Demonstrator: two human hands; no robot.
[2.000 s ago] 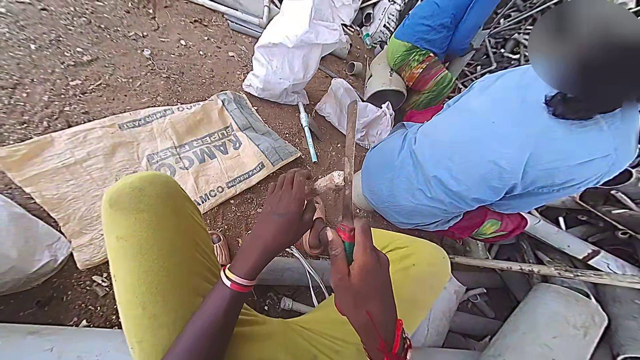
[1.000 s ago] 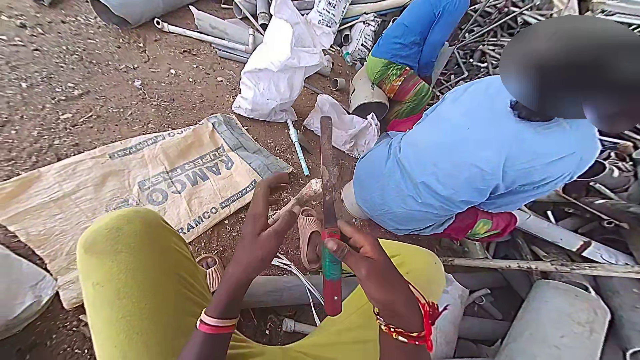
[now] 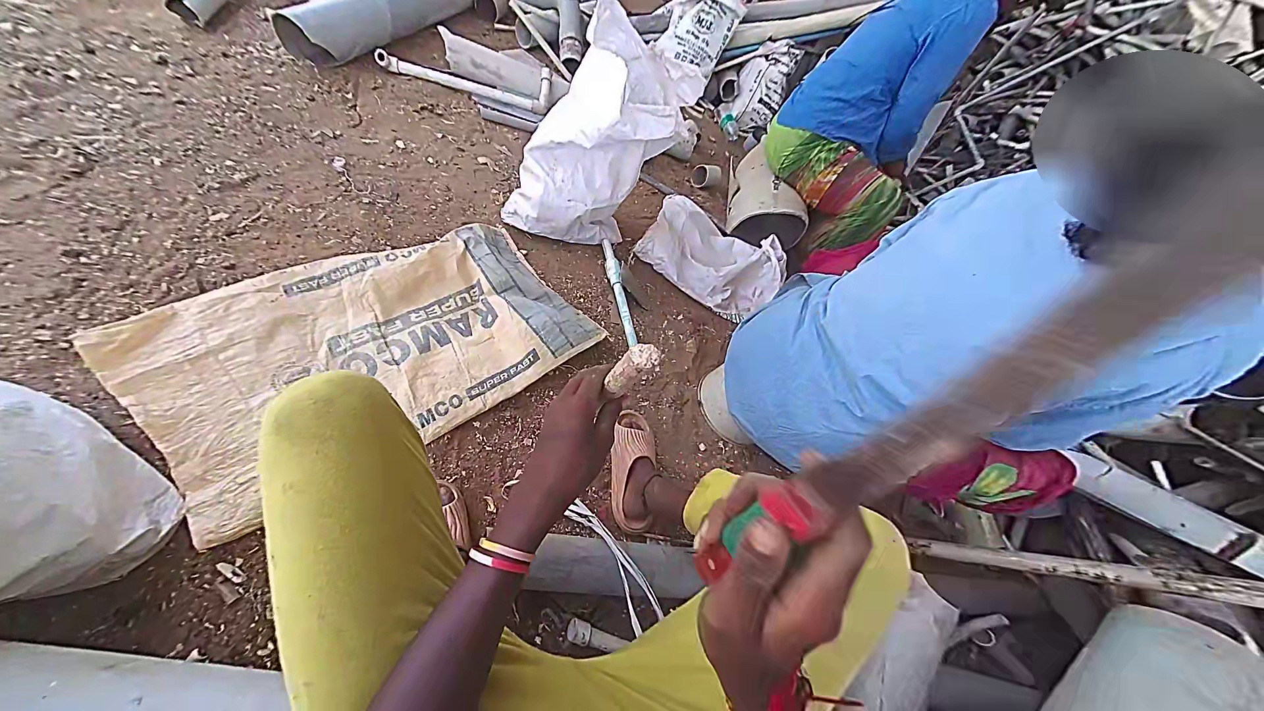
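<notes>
My left hand (image 3: 573,430) is closed around a short, pale, crusted piece (image 3: 632,369), perhaps a pipe end; its rough tip sticks up past my fingers. In my right hand (image 3: 785,592) is the red and green handle of a long flat-bladed tool (image 3: 987,375), maybe a file or a knife. Its brown blade is blurred and reaches up to the right, apart from the piece. Beyond my left hand a blue and white rod (image 3: 620,294) lies on the ground.
A flattened cement sack (image 3: 227,326) lies ahead on the left. White sacks (image 3: 583,138), plastic pipes (image 3: 365,25) and a heap of scrap pipes (image 3: 1027,89) are farther off. A person in a blue shirt (image 3: 889,326) sits close on the right, beneath the blade in view.
The tool, upright beside the pale piece a second ago, is now raised and slanted to the right in my right hand. My left hand, with fingers spread before, is closed on the piece.
</notes>
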